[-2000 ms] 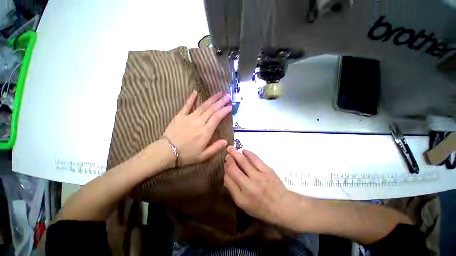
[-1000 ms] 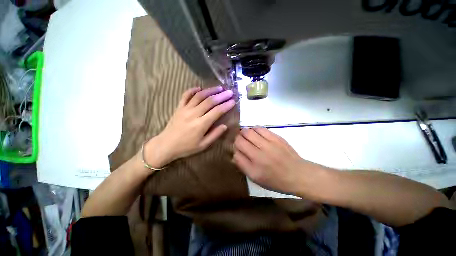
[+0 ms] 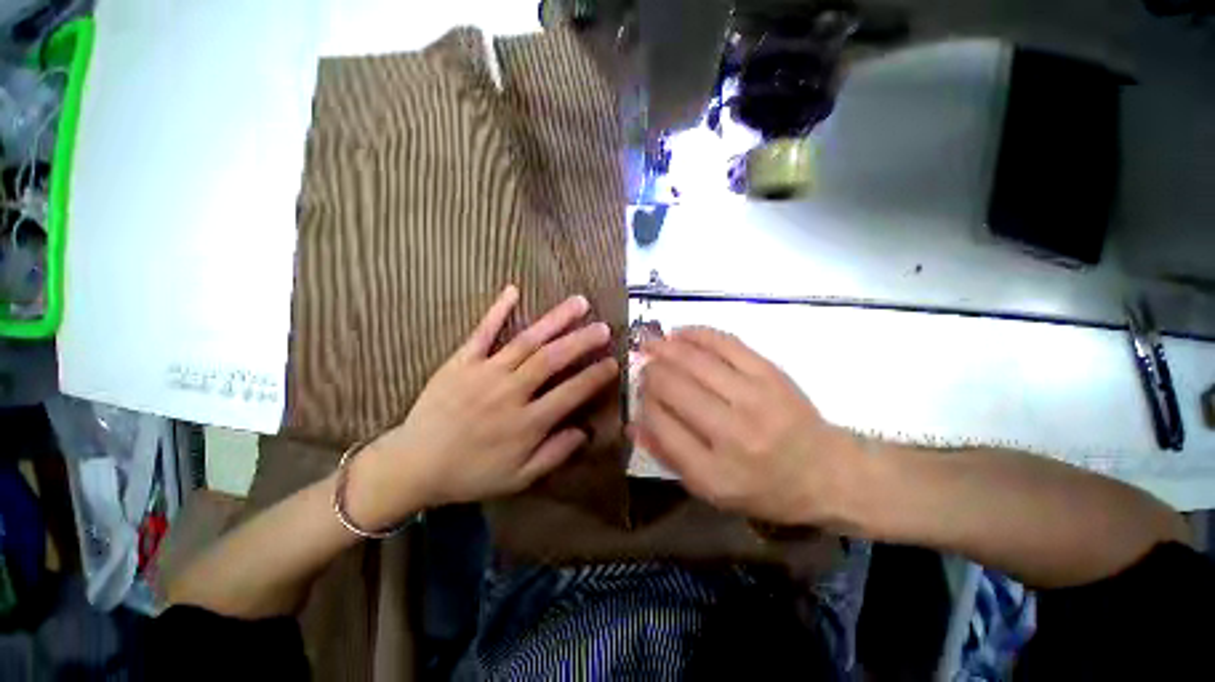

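Observation:
A brown, finely striped fabric panel lies on the white table left of the needle area, its right edge in line with the presser foot and needle, which are blurred by bright light. A fold or seam runs down its upper part. My left hand lies flat on the cloth, fingers spread, below the needle. My right hand is at the cloth's right edge, fingers bent together and closed on it; the thumb is hidden. The cloth hangs over the table's near edge.
The sewing machine head overhangs the top. A dark rectangle, perhaps a phone, lies on the bed. Dark thread snips lie at the right. A green basket stands at the far left, a yellowish knob near the needle.
Since one second ago, the view has shifted and my left hand has moved back from the needle, towards me. The cloth's upper fold shows again. Both hands stay at the cloth.

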